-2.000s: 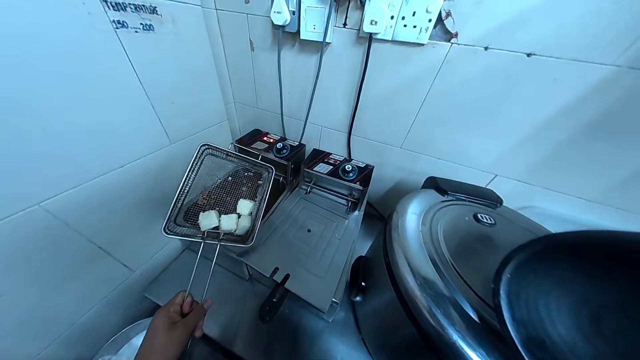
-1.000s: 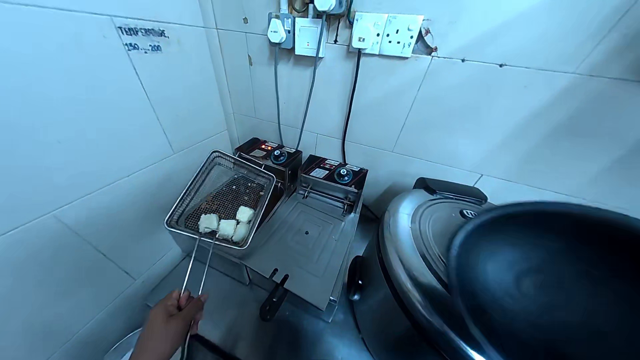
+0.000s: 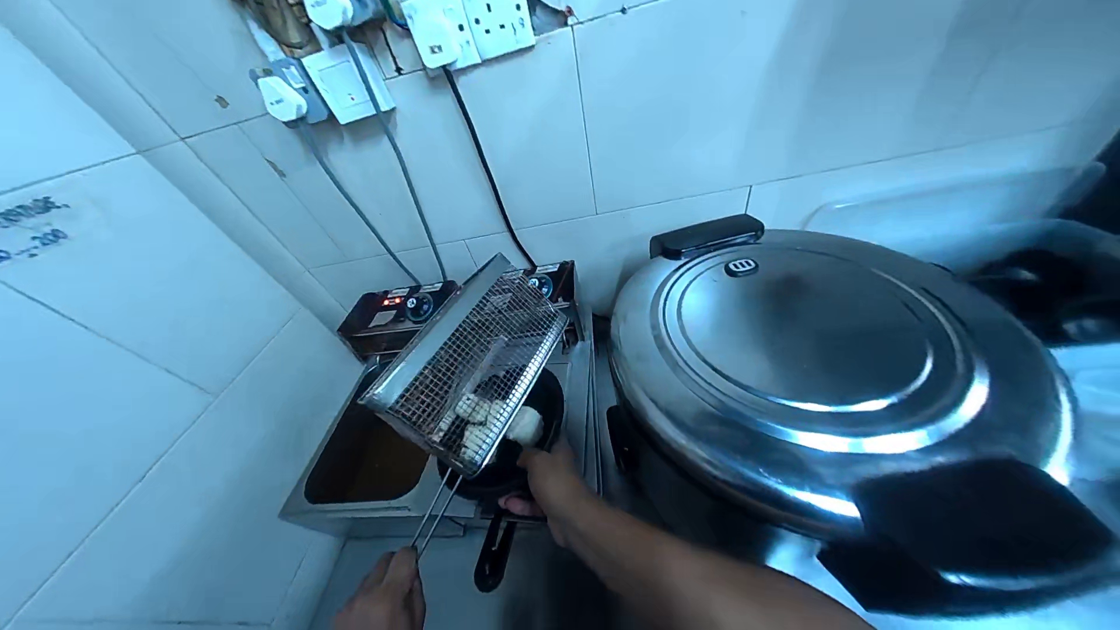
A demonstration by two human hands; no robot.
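Observation:
My left hand point(image 3: 389, 591) grips the wire handle of a metal fryer basket point(image 3: 472, 367). The basket is tilted on its side over a black bowl or pan point(image 3: 547, 402). Several pale, square food pieces point(image 3: 477, 429) show through its mesh, and one pale piece point(image 3: 525, 427) lies in the black pan at the basket's edge. My right hand point(image 3: 547, 481) holds the near rim of the black pan, its fingers partly hidden. The pan is over the right fryer. Left of it, the fryer's oil tank point(image 3: 367, 459) shows brown oil.
A large steel pot with a lid point(image 3: 805, 324) and black handles stands close on the right. Two fryer control boxes point(image 3: 398, 311) stand by the tiled wall, with cables rising to sockets point(image 3: 464, 31). A black lid handle point(image 3: 494, 556) juts out at the front.
The basket has moved right from the left fryer and tipped over sideways. The black pan has moved left from the right side to beneath it, and my right hand has come into view.

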